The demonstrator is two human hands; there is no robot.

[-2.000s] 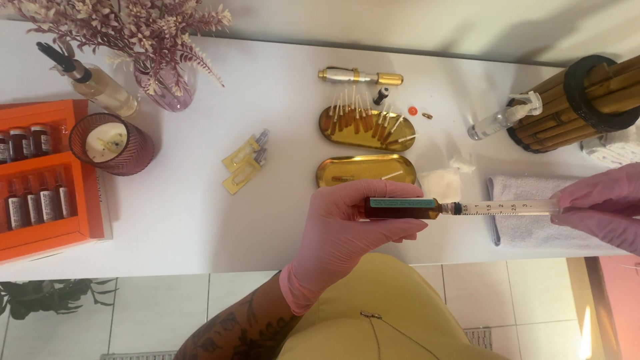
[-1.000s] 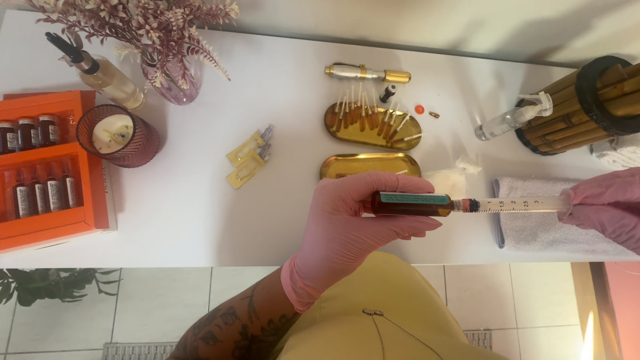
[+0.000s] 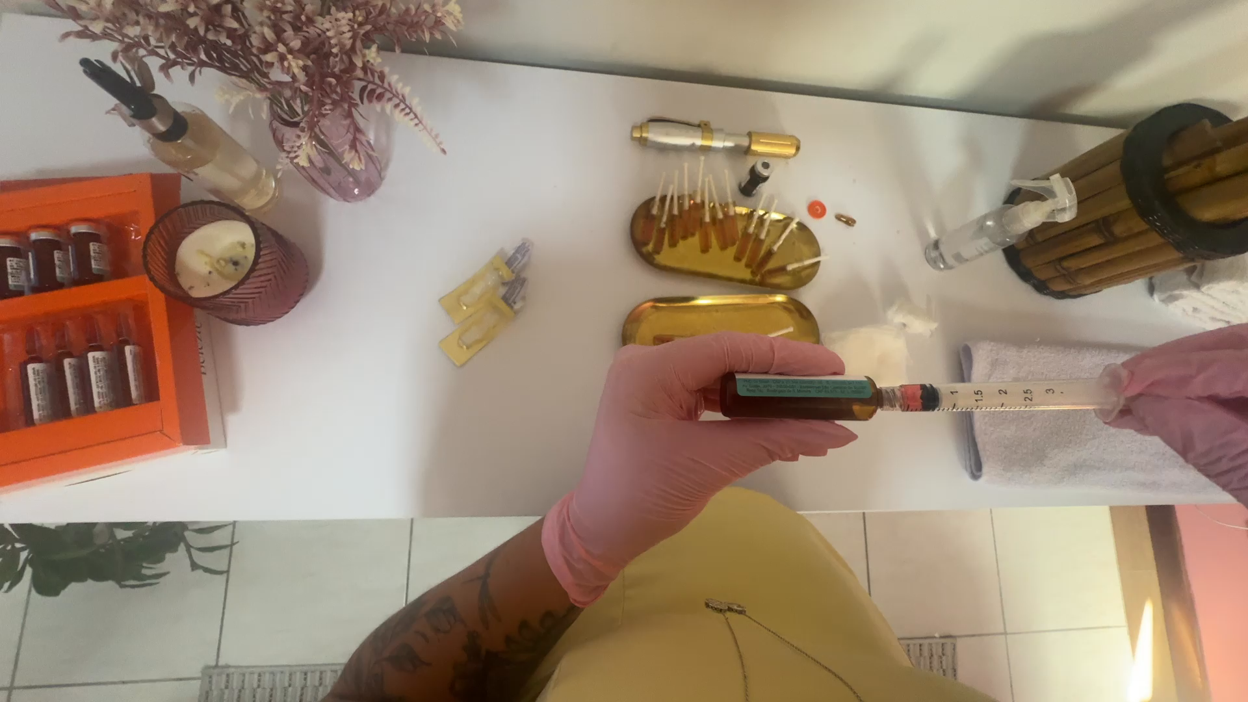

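My left hand (image 3: 673,439), in a pink glove, holds a brown glass vial (image 3: 804,397) on its side between thumb and fingers. The vial bears a green label with writing. A clear plastic syringe (image 3: 1014,395) meets the vial's mouth, lying level; reddish colour shows by its dark plunger seal, close to the vial. My right hand (image 3: 1185,405), also gloved in pink, grips the syringe's far end at the right edge, and its fingers hide the plunger's end. Just above my left hand are a gold tray (image 3: 721,310) and another gold tray (image 3: 663,252) bearing several amber pieces with white stems.
Behind the trays lies a gold-and-silver pen device (image 3: 717,138). A grey towel (image 3: 1053,448) is under the syringe. A spray bottle (image 3: 975,237) leans by a bamboo container (image 3: 1102,214). Leftward are yellow packets (image 3: 478,331), a candle glass (image 3: 283,273), a vase (image 3: 336,156) and an orange vial box (image 3: 166,390).
Inside the syringe, the dark seal has moved slightly away from the vial, and more red shows between them. Both hands keep their hold.
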